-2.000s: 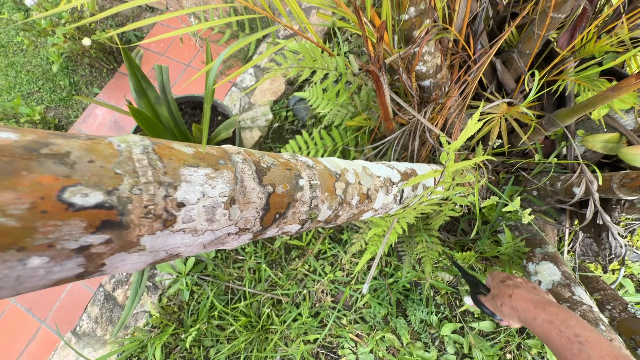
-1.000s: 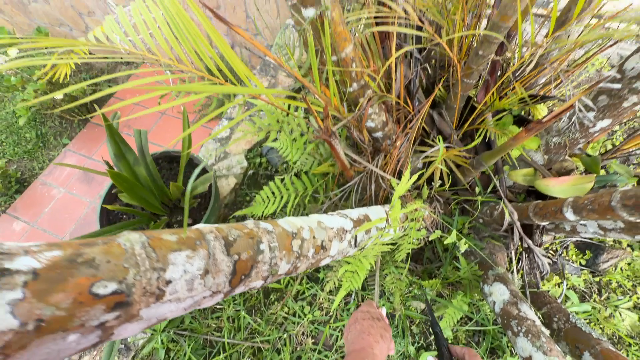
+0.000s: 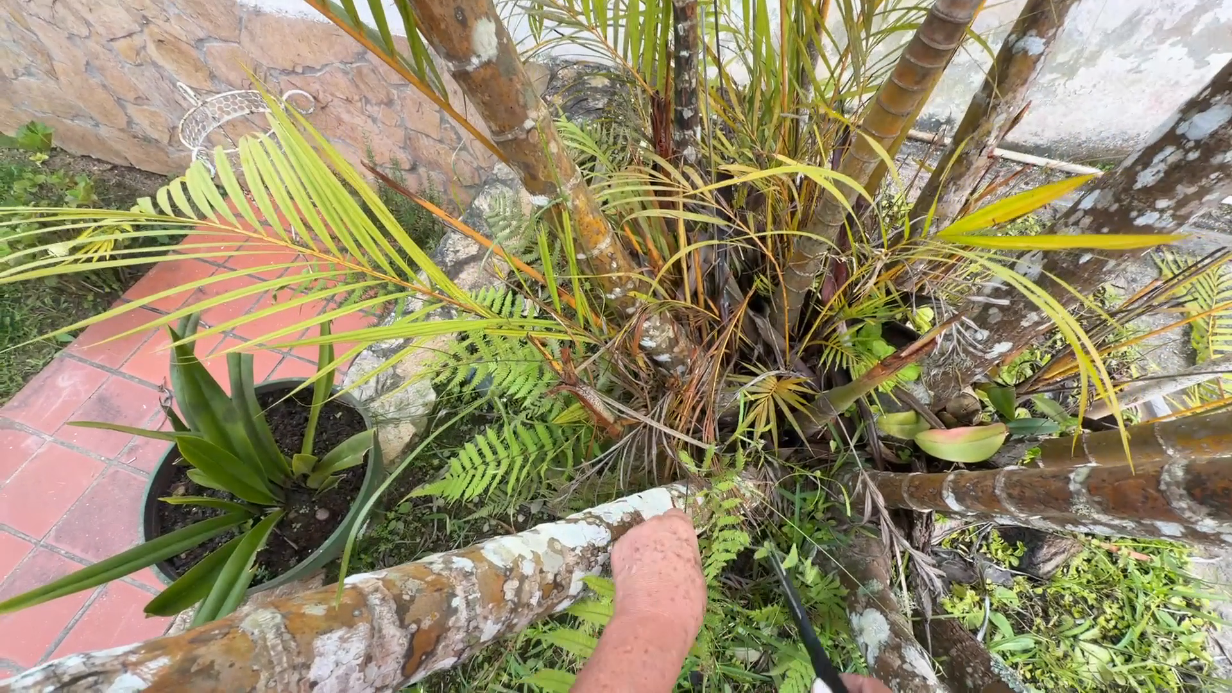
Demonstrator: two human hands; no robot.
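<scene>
My left hand (image 3: pixel 659 568) reaches up from the bottom, beside the fallen-looking, lichen-spotted palm trunk (image 3: pixel 462 587) and against fern fronds (image 3: pixel 727 534). Its fingers are bent away from view, so what they hold is hidden. At the bottom edge, only part of my right hand (image 3: pixel 861 683) shows, closed on a slim black tool (image 3: pixel 804 616). The tool points up and left towards the undergrowth, to the right of the ferns. Its exact kind is unclear.
Upright palm stems (image 3: pixel 539 154) rise from the clump ahead. Slanting trunks (image 3: pixel 1078 491) cross at right. A potted plant (image 3: pixel 361 500) stands on red tiles (image 3: pixel 106 500) at left. Behind are a stone wall (image 3: pixel 318 67) and a white metal frame (image 3: pixel 226 115).
My left hand has come into view and moved up to the ferns beside the trunk. My right hand, with the black tool, now sits lower in the frame. The view has shifted towards the palm clump.
</scene>
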